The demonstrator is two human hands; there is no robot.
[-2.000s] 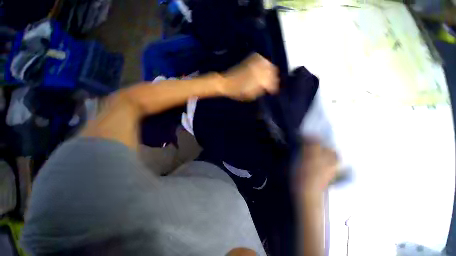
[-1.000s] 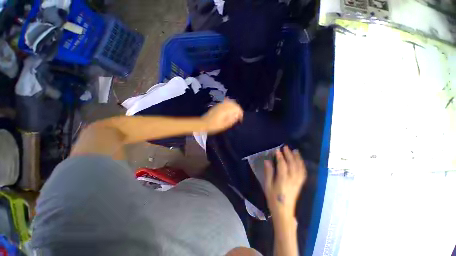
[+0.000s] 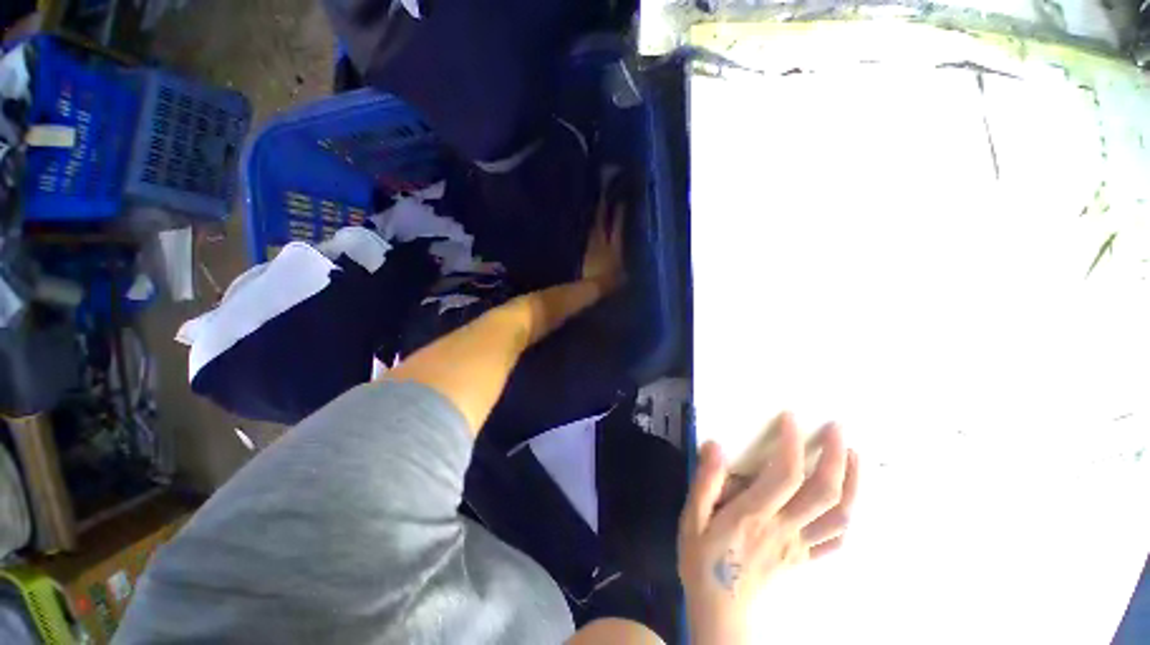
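Navy fabric pieces [image 3: 505,227] with white parts fill and overhang a blue plastic basket [image 3: 271,158] beside the table. My left hand [image 3: 605,252] reaches down into the basket among the navy fabric; its fingers are partly lost in shadow, and I cannot tell if they grip any. My right hand [image 3: 769,504] rests on the near-left edge of the white table [image 3: 933,315], fingers apart and slightly curled, with no fabric in it. A navy piece with a white triangular part [image 3: 570,466] lies below my left forearm, over my lap.
More blue baskets [image 3: 189,145] stand on the floor at the far left. A cardboard piece [image 3: 120,573] and a yellow-green crate [image 3: 44,605] are at the lower left. White scraps [image 3: 177,262] lie on the floor. The table's edge runs close along the basket's right side.
My left hand has moved forward and down into the basket. My right hand has moved from the fabric at my lap onto the table edge. The view has shifted right.
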